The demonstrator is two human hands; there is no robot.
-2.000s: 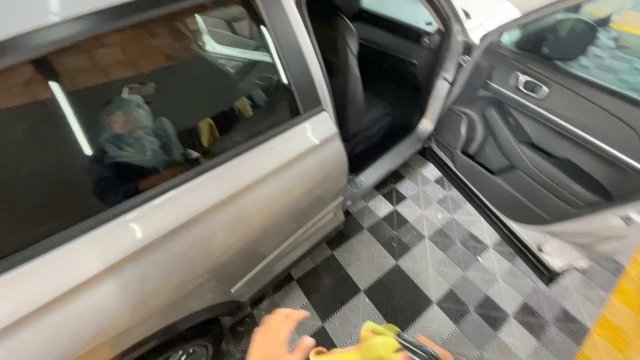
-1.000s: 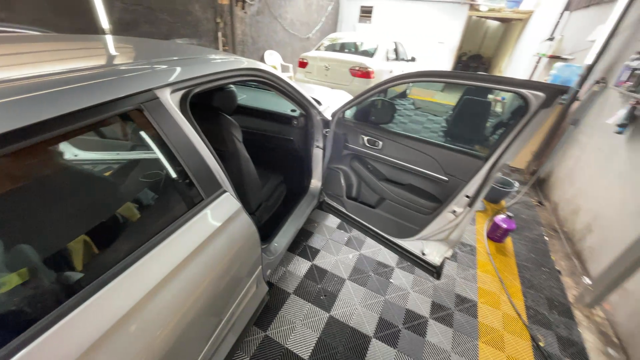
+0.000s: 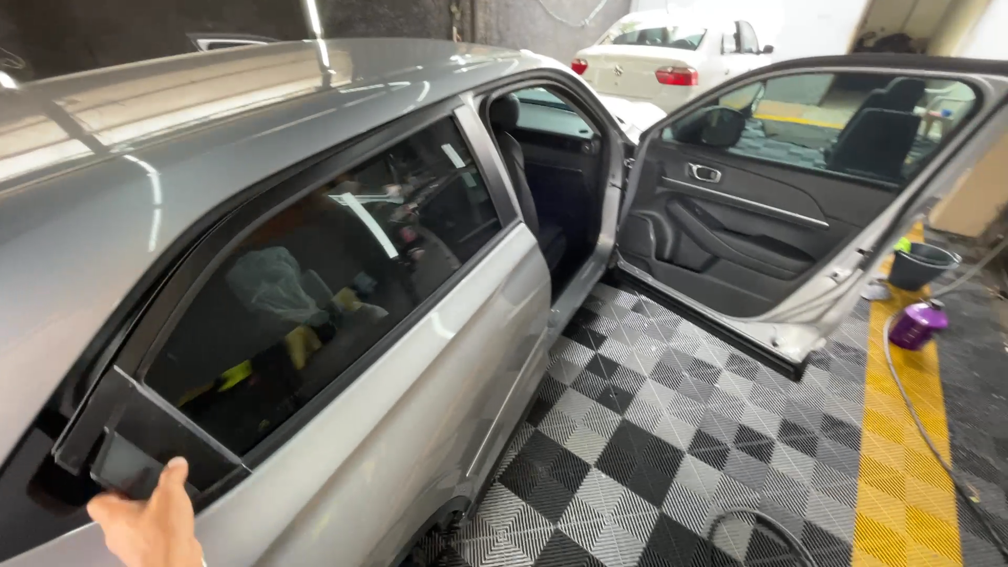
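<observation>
My left hand (image 3: 150, 520) is at the lower left, its fingers on or close to the black corner trim (image 3: 150, 433) behind the rear side window, where the recessed door handle (image 3: 122, 465) sits. The fingers are spread; whether they grip the handle's edge is not clear. The silver rear door (image 3: 394, 378) looks closed in its frame, and its dark window (image 3: 315, 307) mirrors cloths and a person. My right hand is out of the frame.
The front door (image 3: 724, 220) stands wide open over the checkered floor tiles (image 3: 638, 457). At the right are a dark bucket (image 3: 921, 264), a purple container (image 3: 917, 324) and a hose (image 3: 906, 386). A black hose loop (image 3: 756, 516) lies at the bottom. A white car (image 3: 646, 59) stands behind.
My left hand has come into view at the rear door's back corner. Two seconds ago a hand and a yellow cloth showed at the bottom edge; neither shows there now. The view has shifted.
</observation>
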